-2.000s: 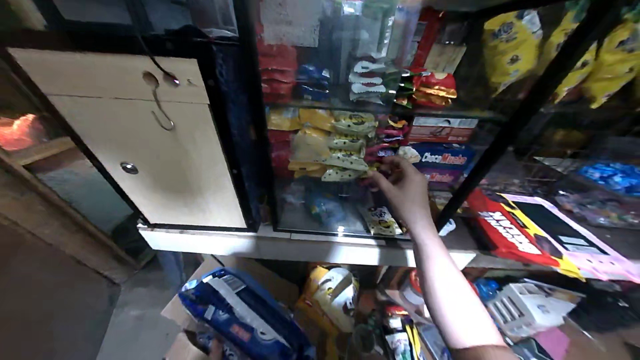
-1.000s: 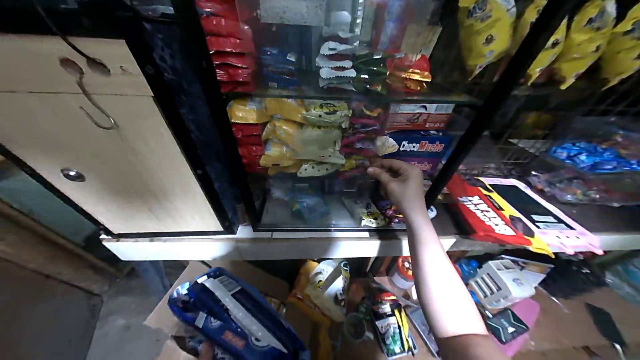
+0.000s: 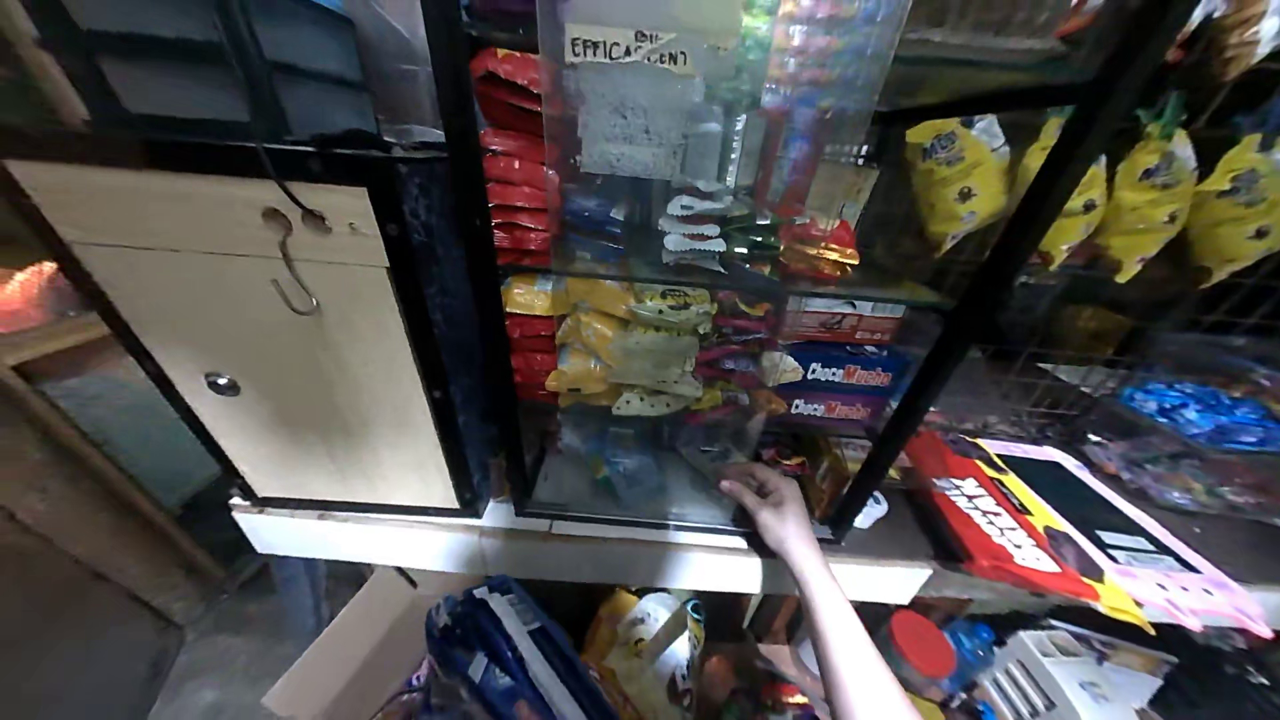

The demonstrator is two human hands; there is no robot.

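Note:
My right hand (image 3: 765, 500) is at the lower right of the glass-fronted display case, its fingertips against the edge of a clear glass pane (image 3: 640, 500). Whether the fingers grip the pane is hard to tell. Behind the glass, yellow snack packets (image 3: 590, 345) lie stacked beside red packets (image 3: 530, 355). Two Choco Mucho boxes (image 3: 845, 372) sit to the right, above the hand, with a red-and-white box (image 3: 840, 320) on top. Small dark and gold packets (image 3: 825, 470) rest just right of the fingers. My left hand is out of view.
A wooden cabinet door (image 3: 270, 370) with a metal hook stands left. The white ledge (image 3: 620, 560) runs under the case. Below are a blue plastic pack (image 3: 510, 650) and a red-lidded jar (image 3: 918, 645). Right lie a red snack bag (image 3: 990, 520) and a pink-framed tablet-like board (image 3: 1120, 530). Yellow bags (image 3: 955, 180) hang above.
My right hand has moved down, from beside the yellow packets and Choco Mucho boxes to the lower part of the case.

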